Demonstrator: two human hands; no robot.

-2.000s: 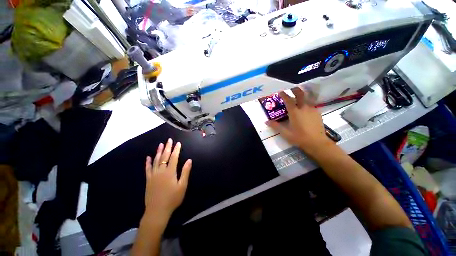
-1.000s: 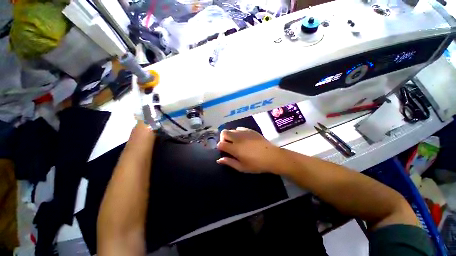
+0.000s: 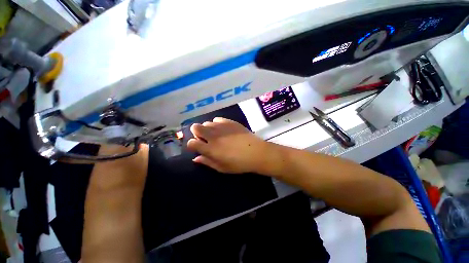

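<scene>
The black garment panel lies flat on the white table under the head of the sewing machine. The presser foot and needle area is lit by a small light. My right hand rests on the panel just right of the presser foot, fingers curled; whether it grips anything cannot be told. My left forearm reaches up the left side and behind the machine head, which hides my left hand.
A lit smartphone lies under the machine arm. Thread snips, a red pen, a white paper piece and black-handled scissors lie to the right. A blue basket stands lower right.
The right hand moved from the phone to beside the presser foot, uncovering the snips. The left hand went from the panel to behind the machine head. The view has come closer to the machine.
</scene>
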